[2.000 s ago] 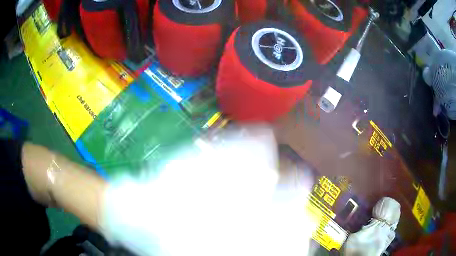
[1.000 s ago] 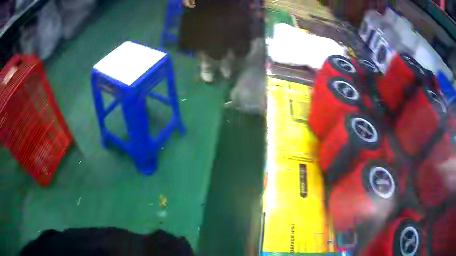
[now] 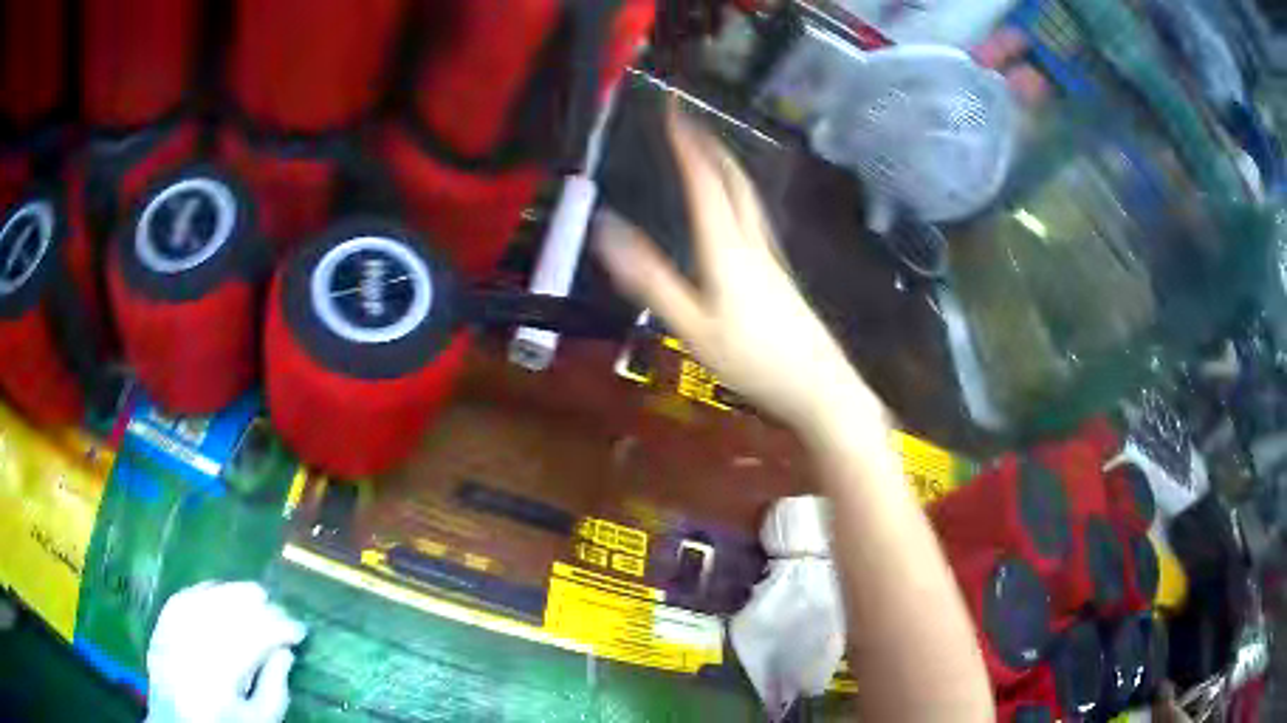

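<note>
Red barrel-shaped speakers stand in rows at the upper left. The nearest speaker (image 3: pixel 360 403) has a black end with a silver-white ring badge. My left hand (image 3: pixel 219 653), in a white glove, is at the lower left over the green sheet, below the speakers. Its fingers are loosely curled with a gap to the thumb, and nothing shows in it. My right hand (image 3: pixel 734 304) is bare, slightly blurred, with fingers spread and empty. It is above the table, right of a white-handled tool (image 3: pixel 568 233), and appears not to touch it.
An off-white tied rag (image 3: pixel 793 622) lies beside my right forearm. More red and black speakers (image 3: pixel 1052 551) are at the lower right. A pale round fan-like object (image 3: pixel 925 134) is at the upper right. Printed sheets (image 3: pixel 480 487) cover the dark table.
The view has swung from the floor, blue stool and red crate back to the table. My bare right hand now reaches in from the lower right; my gloved hand shows curled at the lower left.
</note>
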